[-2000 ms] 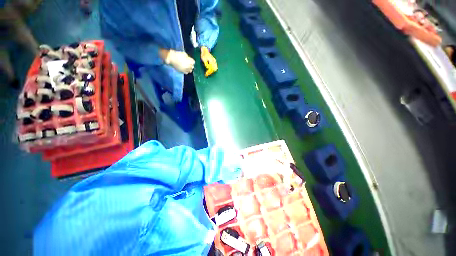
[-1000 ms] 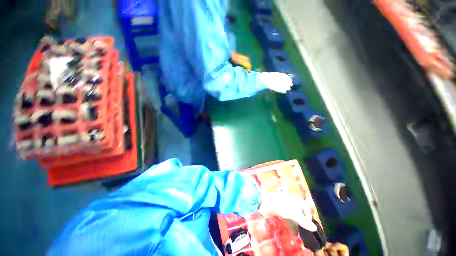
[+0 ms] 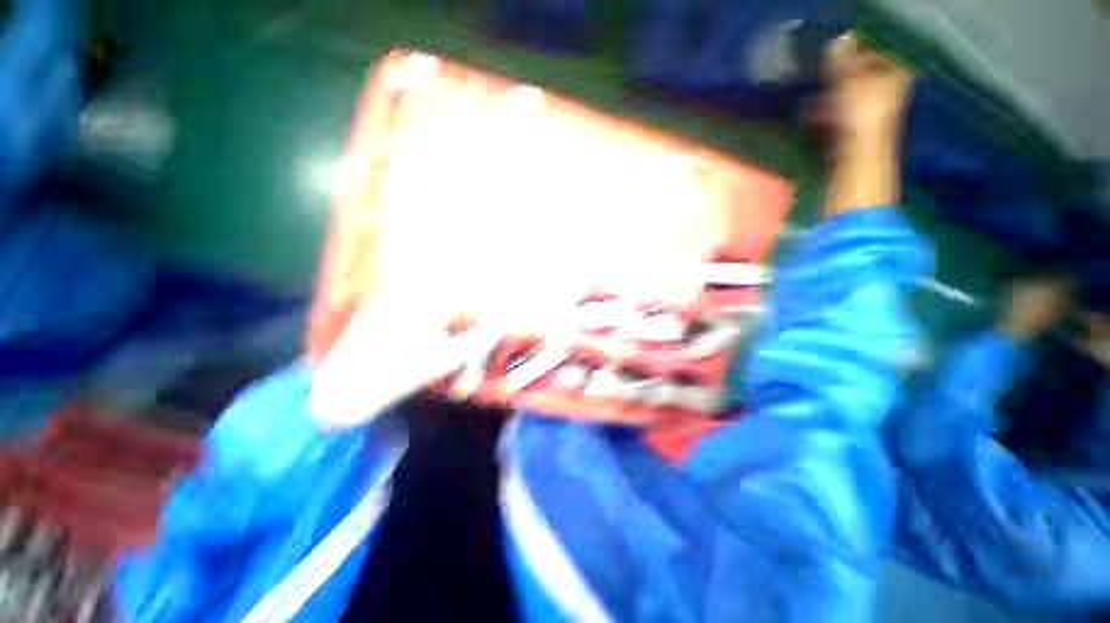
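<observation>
The orange-red tray (image 3: 749,207) lies in front of me, its middle washed out white by glare. Several watches with pale straps (image 3: 645,326) lie in its near right part, blurred. My left hand (image 3: 383,365), in a white glove, reaches over the tray's near left edge to the watches; its fingertips are lost in blur and glare. My right hand (image 3: 867,110), bare, is stretched out beyond the tray's right side, over the dark blue fixtures (image 3: 688,49). Whether it holds anything cannot be told. A pale, round blurred shape, possibly a watch, shows just left of it.
Stacked red trays (image 3: 110,469) are at the lower left. Another person's blue sleeve (image 3: 992,475) and hand (image 3: 1037,304) are at the right. Blue clothing shows at the left edge. The green bench (image 3: 244,183) lies behind the tray, and a grey ledge (image 3: 1035,61) at the upper right.
The view has swung round and blurred. My left hand has moved to the tray's near edge. My right hand has reached out over the fixtures.
</observation>
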